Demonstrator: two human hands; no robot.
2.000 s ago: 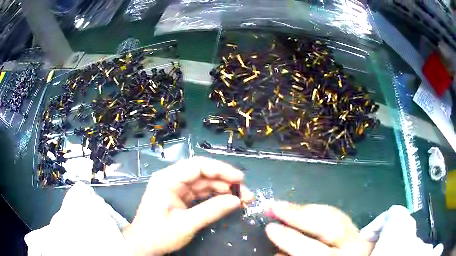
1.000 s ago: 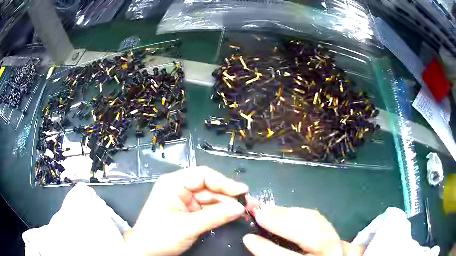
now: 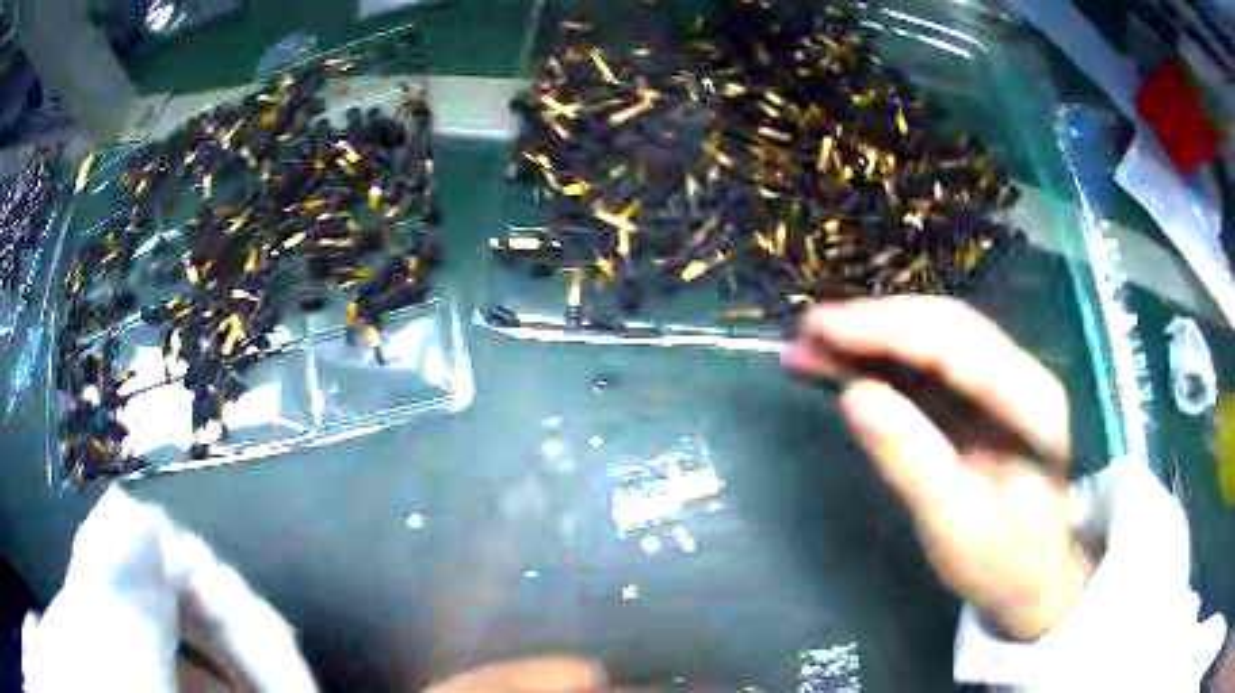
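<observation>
My right hand [image 3: 968, 447] is raised at the right tray's front rim, fingers bent round a slim dark tool [image 3: 935, 393] that looks like tweezers; its tip is not clear. My left hand [image 3: 522, 676] is blurred and mostly cut off by the bottom edge; its grip is hidden. A whitish patch of clear pieces [image 3: 666, 485] lies flat on the dark green mat, with tiny clear specks around it. A single dark part [image 3: 605, 382] lies above it. The right tray [image 3: 637, 333] holds a heap of black parts with gold tails; the left tray [image 3: 291, 440] holds a thinner heap.
A second whitish patch [image 3: 829, 669] is at the bottom edge. A clear ribbed strip [image 3: 1117, 311] runs along the right, with a red item [image 3: 1178, 117], papers and a clear ring-like item [image 3: 1190, 368] beyond it. Small dark parts lie at the far left.
My hands have parted: the right moved up and right towards the tray, the left down to the bottom edge. The clear patch is uncovered. The view has shifted, so the trays sit higher and further left.
</observation>
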